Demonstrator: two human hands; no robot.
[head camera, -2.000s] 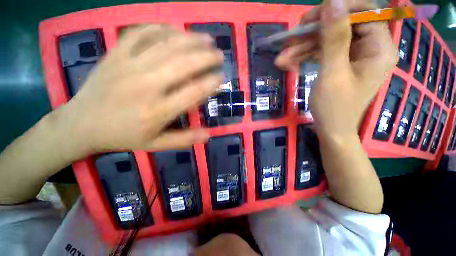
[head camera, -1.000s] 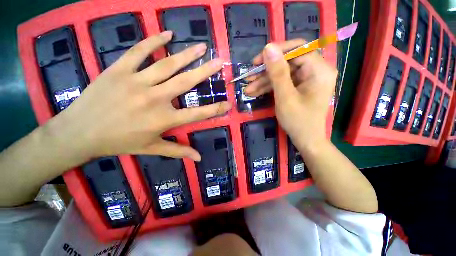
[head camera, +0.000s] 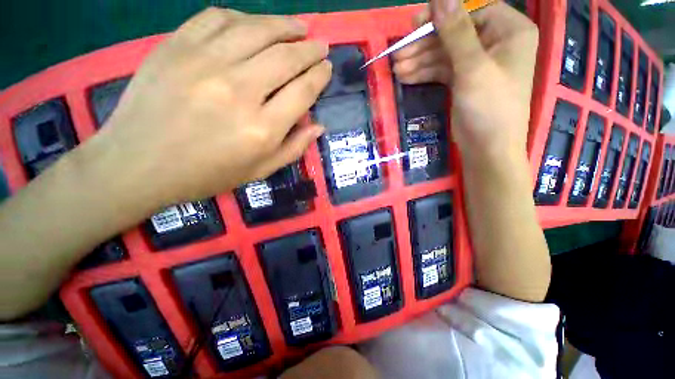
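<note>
My right hand (head camera: 481, 66) holds the tweezers (head camera: 403, 46) by their orange grip. Their tips are at a dark square pad (head camera: 351, 72) near the top of the fourth handset (head camera: 343, 118) in the far row. My left hand (head camera: 215, 96) lies palm down over the second and third far-row handsets, fingertips beside that handset; whether it holds anything is hidden. A clear glossy sheet (head camera: 385, 158) with light glints lies over the fourth and fifth far-row handsets. A black square (head camera: 302, 191) shows below my left hand. The red foam tray (head camera: 248, 235) holds the handsets in two rows.
A second red tray (head camera: 592, 107) of handsets stands at the right, with part of another at the far right edge (head camera: 662, 189). The dark green bench (head camera: 74, 29) shows behind. Dark cords (head camera: 194, 344) hang over the near tray edge. Dark clothing (head camera: 622, 296) is at lower right.
The tray has shifted left and turned slightly. My left hand has moved up and its fingers have drawn together. The tweezers have moved from the sheet up to the fourth handset's top.
</note>
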